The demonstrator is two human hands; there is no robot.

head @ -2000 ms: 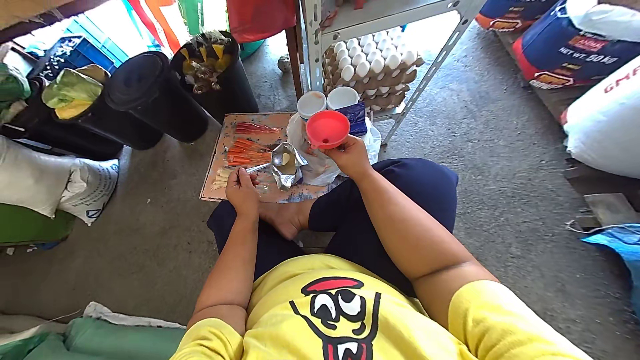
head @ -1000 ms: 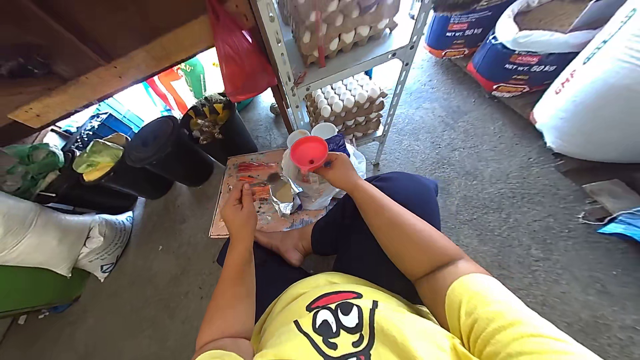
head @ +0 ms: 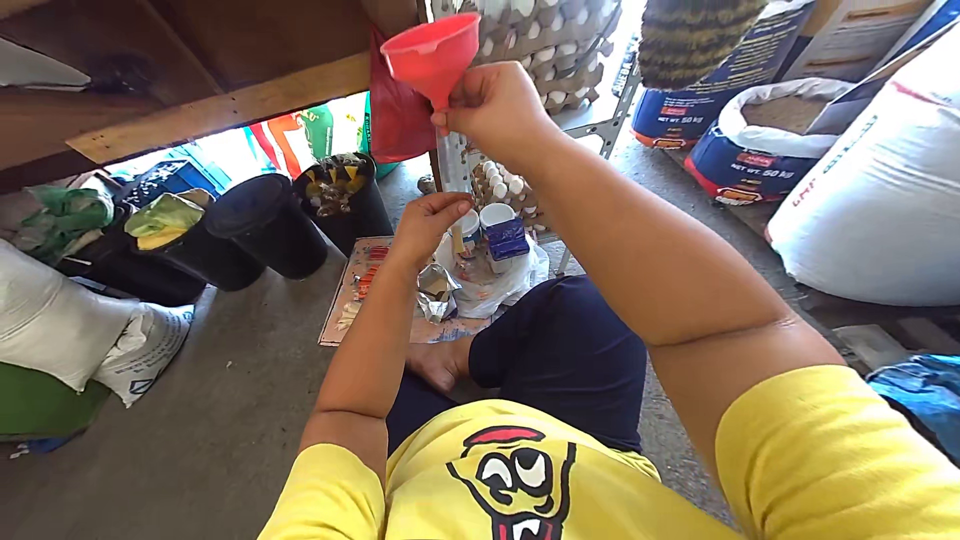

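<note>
My right hand [head: 499, 105] grips a red plastic funnel [head: 431, 56] by its narrow stem, raised in front of the shelf, its wide mouth tilted up. Below it is my left hand [head: 435, 225], thumb and forefinger brought together; whether something thin is between them cannot be told. Under the hands, a flat board [head: 334, 322] lies on the floor with red and orange slim packets [head: 366, 281] and pale ones [head: 349, 315], partly behind my left forearm. An open foil pouch [head: 437, 292] stands there, beside white tubs [head: 497, 215], a dark blue packet [head: 507, 240] and clear plastic [head: 480, 292].
Black bins [head: 266, 225] stand at the left near white sacks [head: 142, 352]. Behind the board, a metal shelf frame [head: 615, 127] stands by trays of eggs [head: 502, 184]. A red bag [head: 401, 120] hangs beside it. Large feed sacks [head: 757, 157] are at the right.
My right hand has lifted the red funnel from low over the board to high before the shelf. My left hand has risen too. The view has shifted.
</note>
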